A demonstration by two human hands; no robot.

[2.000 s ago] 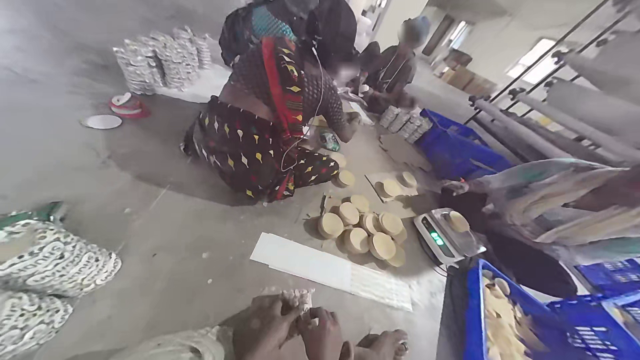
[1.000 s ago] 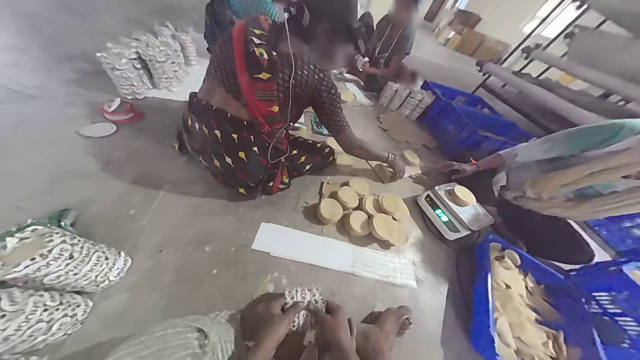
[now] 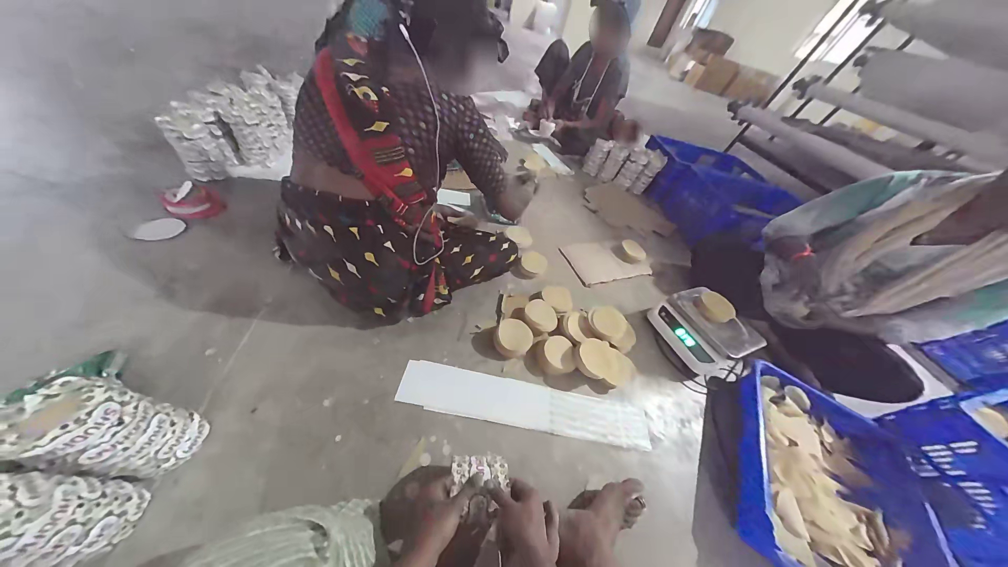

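Note:
At the bottom centre, my left hand (image 3: 431,508) and my right hand (image 3: 526,520) hold a small printed paper-wrapped packet (image 3: 480,470) between their fingers, low between my bare feet. The packet's lower part is hidden behind the fingers. Just beyond it, overlapping strips of white paper (image 3: 480,395) lie on the floor. Past the strips is a heap of round tan discs (image 3: 556,354), stacked in short piles. To its right, a digital scale (image 3: 693,339) bears one stack of tan discs (image 3: 715,306).
A blue plastic crate (image 3: 752,465) of loose tan discs stands at the right. Printed wrapped rolls (image 3: 102,429) lie at the left. A co-worker (image 3: 378,236) sits ahead; another person (image 3: 587,87) sits farther back. A person's draped cloth (image 3: 882,244) shows at right, near a rack of large rolls (image 3: 843,150).
The near co-worker's arm, stretched towards the scale a second ago, is drawn back. The other person's hand beside the scale is gone from there. My hands still hold the packet.

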